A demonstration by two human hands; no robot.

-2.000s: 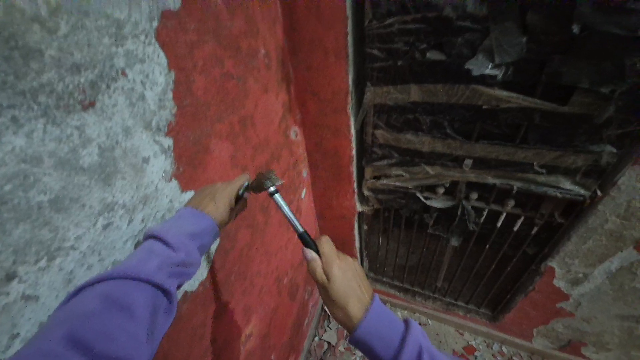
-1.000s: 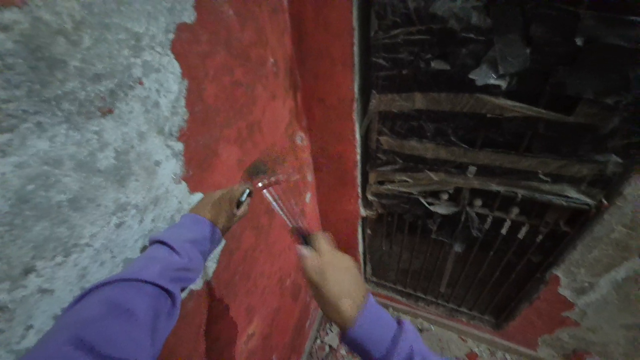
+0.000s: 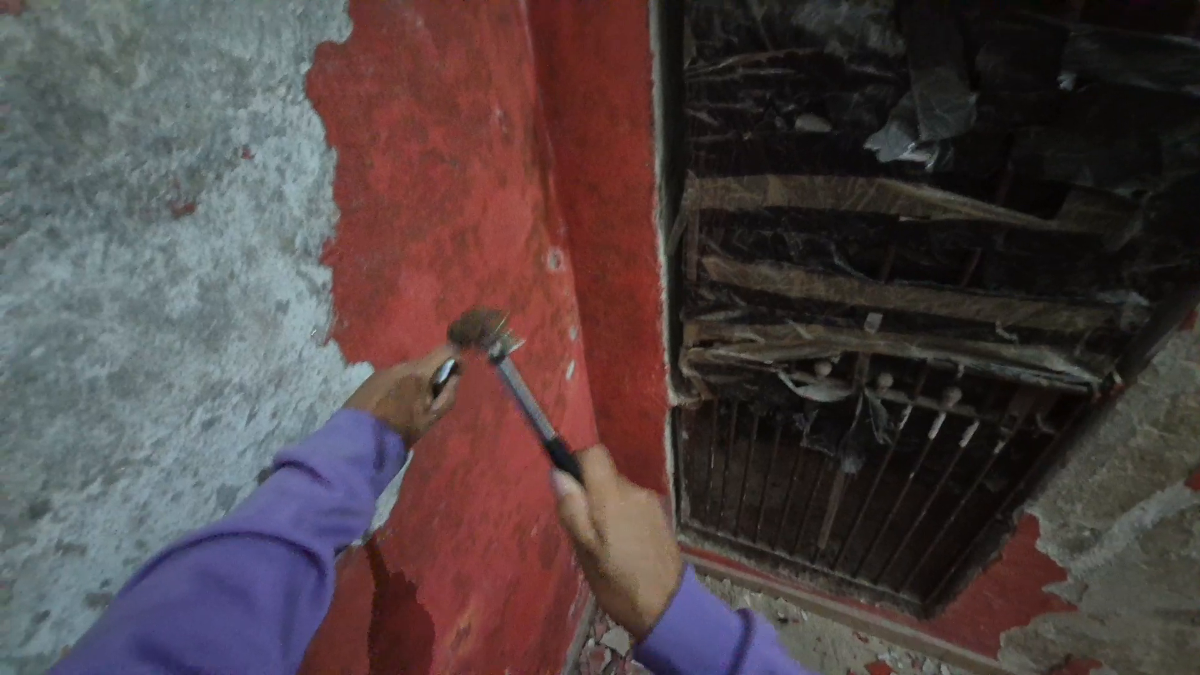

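Observation:
My right hand point(image 3: 619, 534) grips the black handle end of a hammer point(image 3: 525, 398) with a silver metal shaft and a brownish, slightly blurred head. The hammer's head is just above and to the right of my left hand point(image 3: 408, 394). My left hand is closed around a small metal tool point(image 3: 444, 377), of which only a shiny end shows between the fingers; its kind cannot be told. That hand is held against or close to the red painted wall point(image 3: 441, 216), near the ragged edge where the paint gives way to bare grey plaster point(image 3: 187, 262).
Right of the wall corner stands a dark metal grille door point(image 3: 797, 478), with torn plastic sheeting and brown tape strips point(image 3: 900, 291) across it. Paint and plaster chips point(image 3: 614, 642) lie on the floor at its base. More patchy wall point(image 3: 1125, 487) is at the far right.
The hammer and my right hand, blurred by motion one second ago, now show more sharply. My left hand has stayed at nearly the same place on the wall.

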